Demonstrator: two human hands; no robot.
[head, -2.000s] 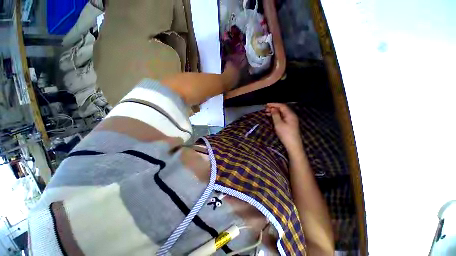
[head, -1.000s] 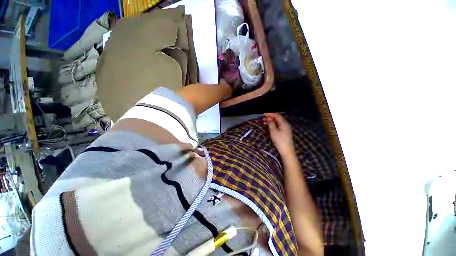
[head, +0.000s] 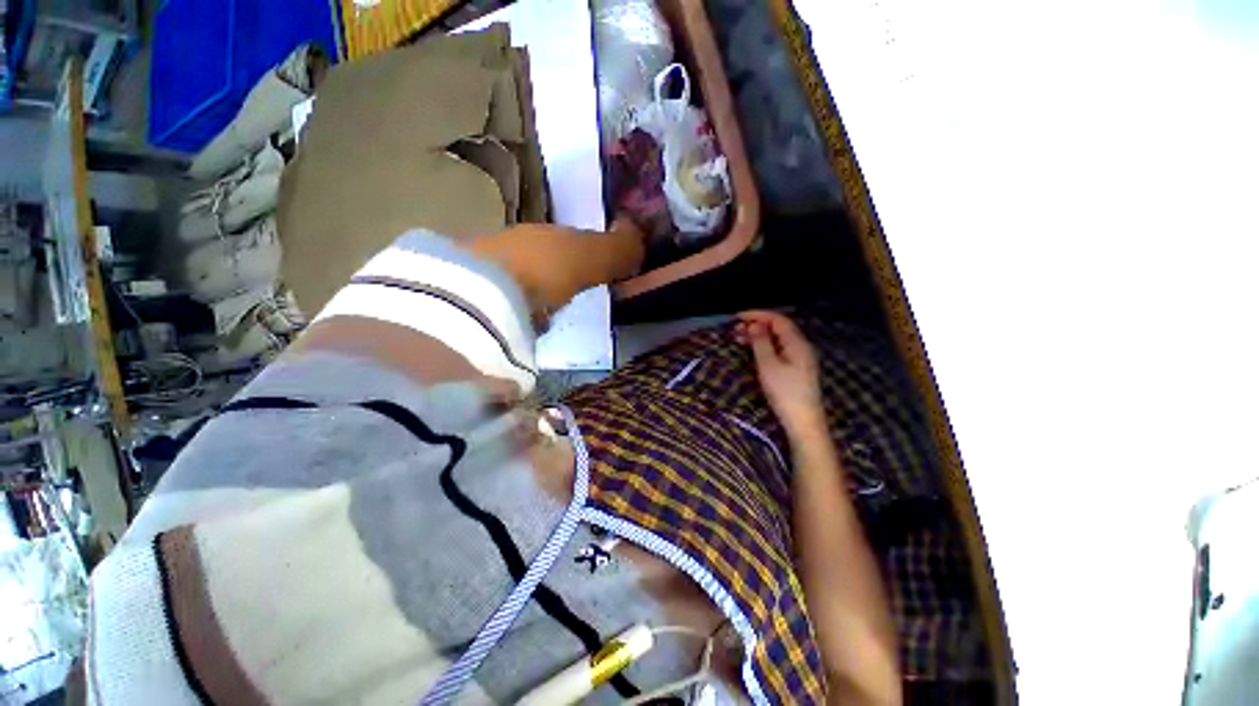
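Observation:
My left hand [head: 632, 246] is at the near rim of the tray [head: 746, 179] with the reddish rim. Its fingers are dark and blurred against a dark pink item [head: 638, 173] inside, so I cannot tell whether it grips anything. A white plastic bag [head: 695, 186] lies beside that item. My right hand [head: 784, 361] rests over the checked apron [head: 677, 469] on my lap, fingers loosely curled, with nothing visible in it.
Stacked brown cut panels [head: 401, 152] lie left of the tray on a white surface [head: 577, 324]. Tied brown bundles [head: 228, 255] and a blue container [head: 228, 69] are further left. The white table [head: 1077, 276] fills the right, with part of the machine [head: 1229, 607] at its lower edge.
The view has shifted, showing more of the panels and tray. My left hand, deeper in the tray and blurred two seconds ago, is now nearer its rim. My right hand stays on my lap.

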